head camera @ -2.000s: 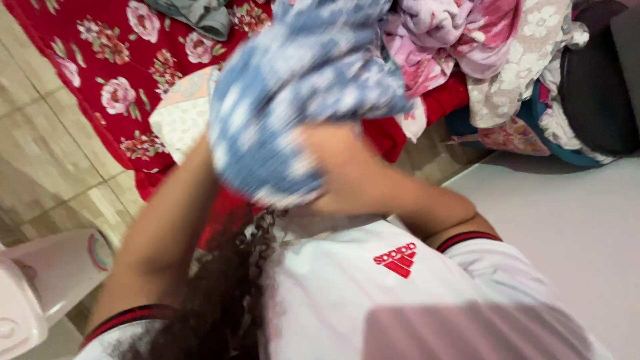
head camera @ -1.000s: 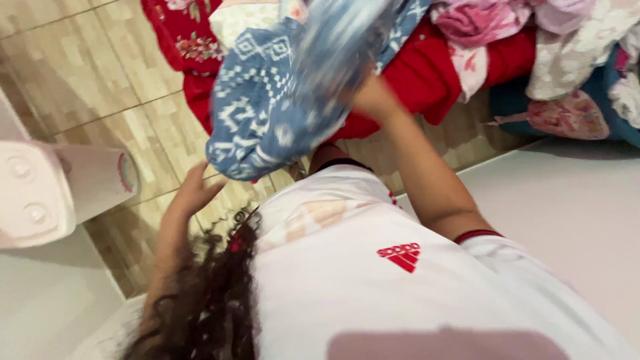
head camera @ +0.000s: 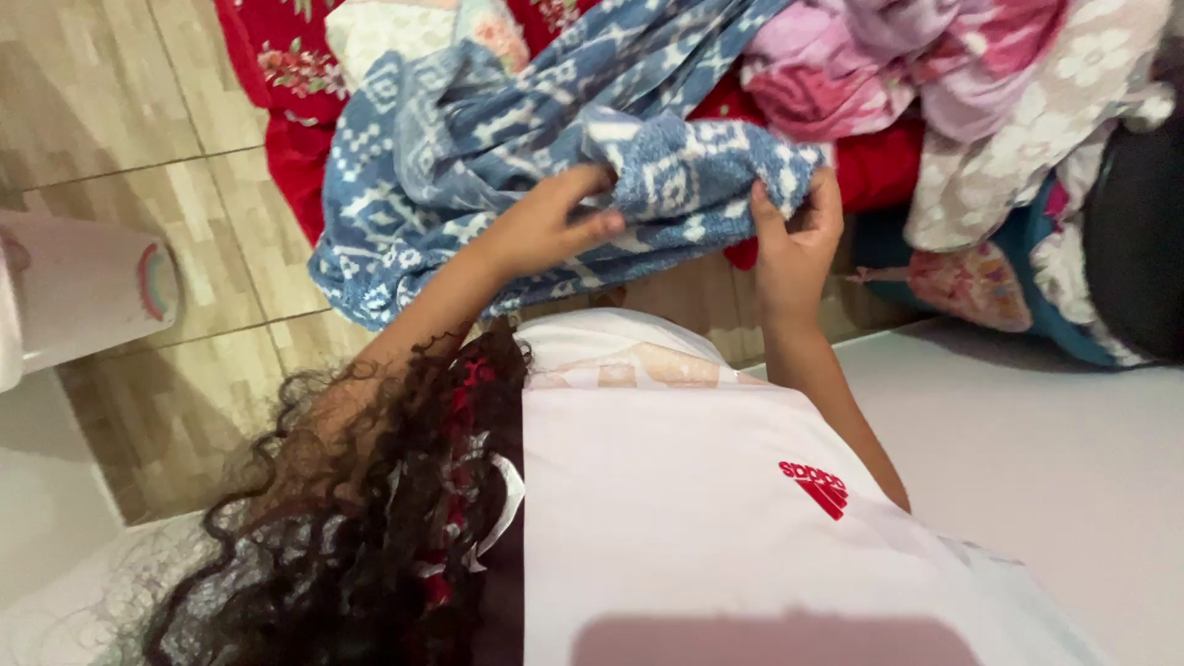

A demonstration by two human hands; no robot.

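A blue blanket or towel-like cloth with white geometric patterns [head camera: 398, 250] lies bunched and partly folded in front of me. My left hand [head camera: 578, 208] touches its near folded part, thumb and fingers apart, with some fingertips hidden by the cloth. At the right end of the fold, my right hand [head camera: 795, 208] pinches the fabric's edge between thumb and fingers. Beneath the blue cloth is red floral fabric [head camera: 296, 157]. A pale patterned cloth [head camera: 393, 32] lies beyond it on the left.
Pink and lilac cloths [head camera: 823, 69] are heaped at the upper right, beside a beige floral cloth [head camera: 999, 157]. A blue container [head camera: 1064, 319] with fabric and a black object [head camera: 1142, 231] are at the far right. A whitish bin [head camera: 92, 287] stands left on the tiled floor.
The blue cloth, blurred and bunched earlier, is now spread wider across the red fabric. My left hand has moved from beside its near left edge onto the fold.
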